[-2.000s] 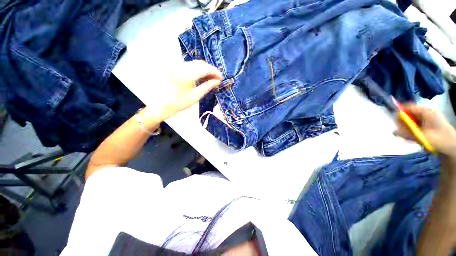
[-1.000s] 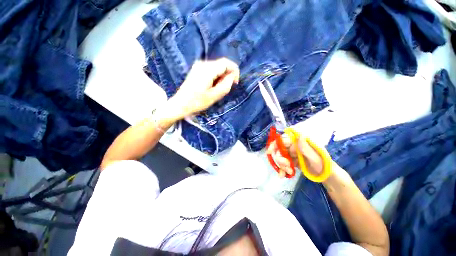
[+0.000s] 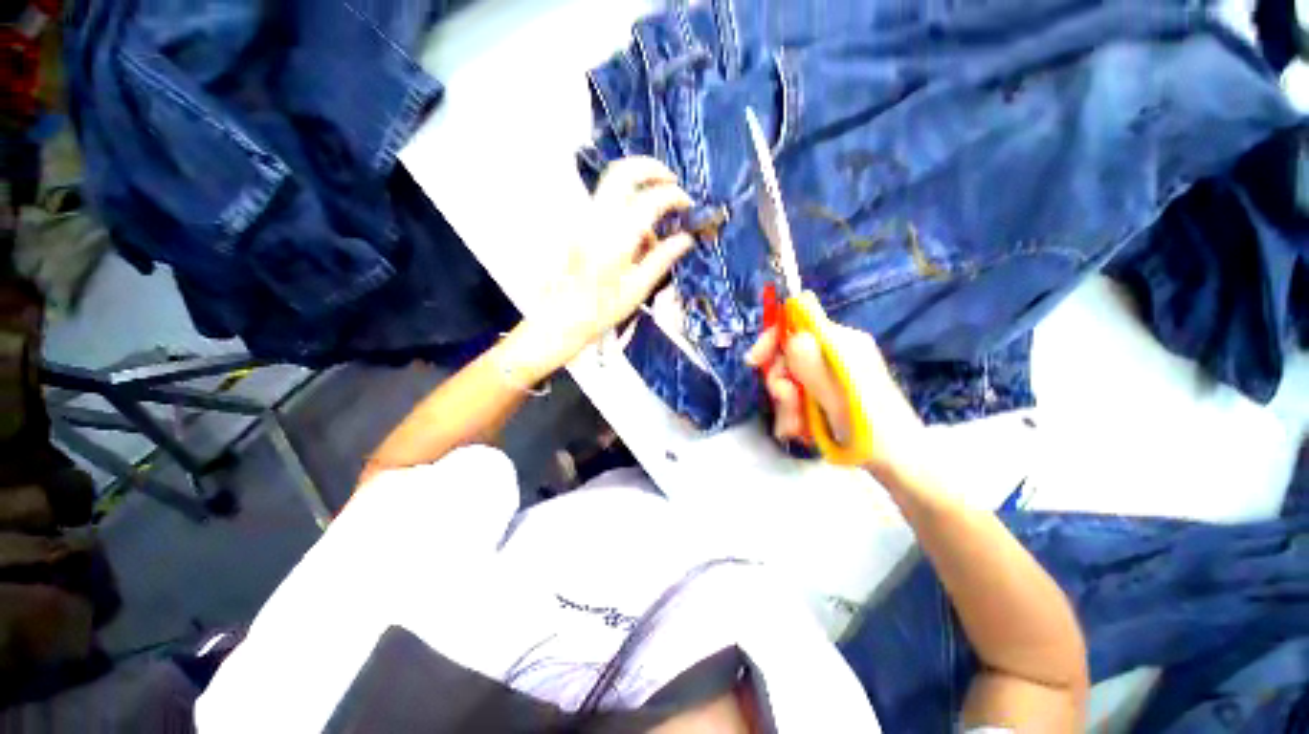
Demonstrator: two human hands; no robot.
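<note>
A pair of blue jeans (image 3: 919, 172) lies on the white tabletop, its waistband (image 3: 675, 108) towards the left. My left hand (image 3: 617, 251) pinches the waistband near the fly area between thumb and fingers. My right hand (image 3: 826, 380) holds scissors (image 3: 775, 215) by one red-orange and one yellow handle. The blades point up and away over the jeans, just right of my left fingers, and look closed or nearly so. Pale pocketing (image 3: 678, 323) shows at the open waist. Any thread end at my left fingertips is too small to tell.
More jeans (image 3: 273, 158) hang over the table edge at the left, and others (image 3: 1134, 588) lie at the lower right. The white tabletop (image 3: 1120, 430) shows between the heaps. A dark metal frame (image 3: 172, 416) stands below the left edge. Brown cloth (image 3: 43, 574) is at the far left.
The scissors came in from the right and now stand more upright beside my left hand, blades closer together than a second ago. My left hand now pinches the waistband. The view has shifted.
</note>
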